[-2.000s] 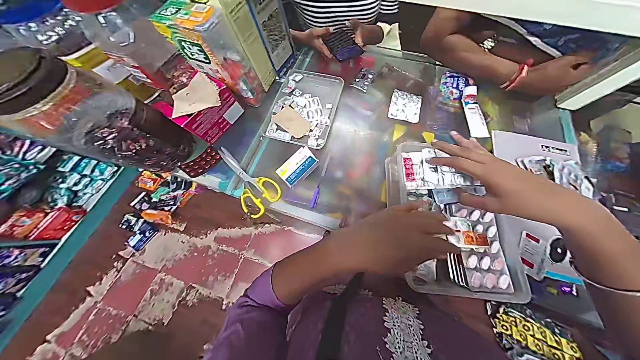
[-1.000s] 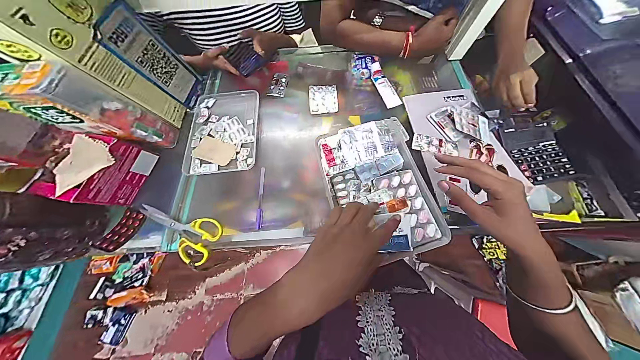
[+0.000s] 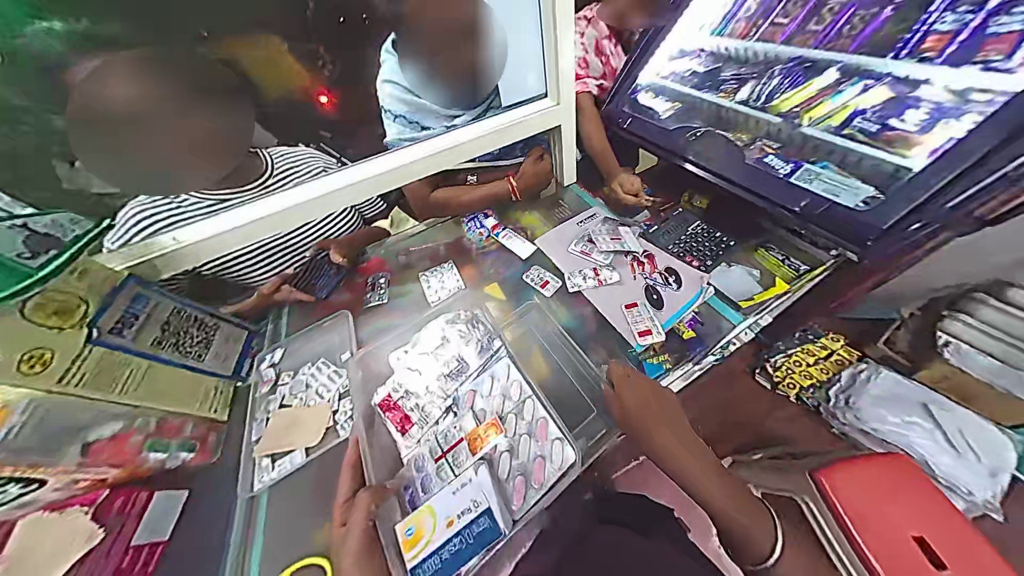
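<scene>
My left hand [image 3: 360, 500] grips the left side of a clear plastic tray [image 3: 370, 436]. It holds silver blister packs [image 3: 440, 360], pink and white tablet strips [image 3: 524, 444] and a vitamin D capsule box [image 3: 452, 524] at its near end. Beside and partly beneath the tray is an empty-looking clear plastic box or lid [image 3: 564, 360], its right corner held by my right hand [image 3: 644, 404]. Another clear tray [image 3: 352, 324] with cut blister pieces and brown paper [image 3: 294, 430] lies left. Loose blister packs [image 3: 442, 283] [image 3: 592, 278] lie beyond, some on a printed sheet [image 3: 572, 232].
Beyond the glass counter [image 3: 292, 528], one person's hands hold a phone [image 3: 318, 276]; another person rests an arm there. A third person's hand [image 3: 628, 190] is near a calculator [image 3: 692, 240]. A toothpaste-like carton [image 3: 512, 238] lies ahead, a red box [image 3: 904, 512] at right.
The tray of blister packs, earlier on the counter, is now in my left hand and has moved left. My right hand has closed on the clear box or lid. The view has swung up and right.
</scene>
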